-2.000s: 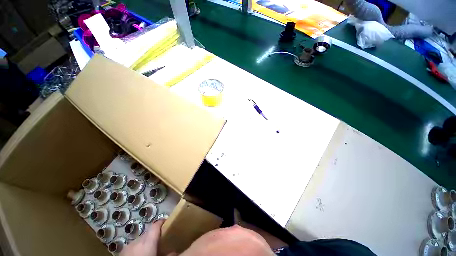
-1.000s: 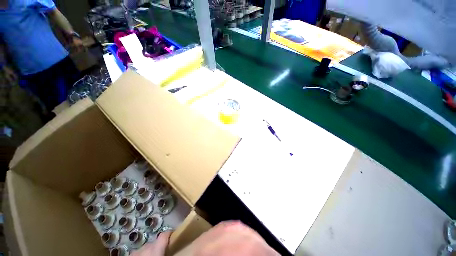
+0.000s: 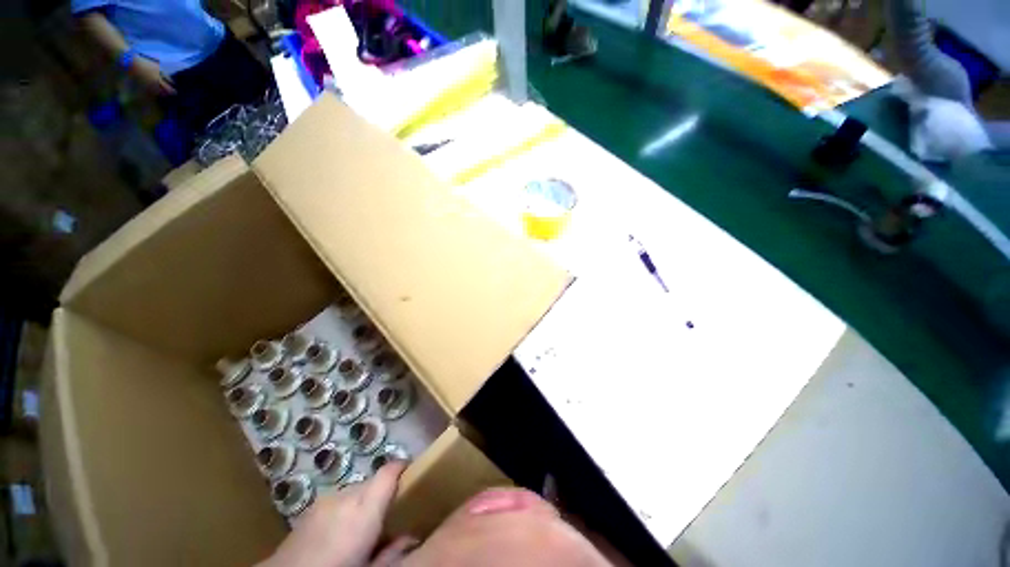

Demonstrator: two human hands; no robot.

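An open brown carton (image 3: 166, 432) stands at the left with its flaps up. Several flanged housings (image 3: 313, 428) stand upright in rows on a pale pad inside it. A hand, apparently my left hand (image 3: 338, 518), is at the carton's near right corner, its fingers against the short flap's edge. It is cut off by the bottom edge. More bare skin, apparently my right hand (image 3: 509, 532), lies outside that flap at the bottom edge. It is blurred and its fingers are hidden. A wide flap (image 3: 410, 255) leans over the bench edge.
The white-topped bench (image 3: 709, 377) bears a yellow tape roll (image 3: 547, 208), a pen (image 3: 648, 263) and yellow strips. A metal post stands behind. Dark parts with a wire (image 3: 899, 222) lie on the green belt (image 3: 720, 166). A person in a blue shirt (image 3: 166, 33) stands at the upper left.
The view has shifted, so the carton and bench sit further right and the housings at the right edge are out of view. The person in blue has come into view. The hands stay at the carton corner.
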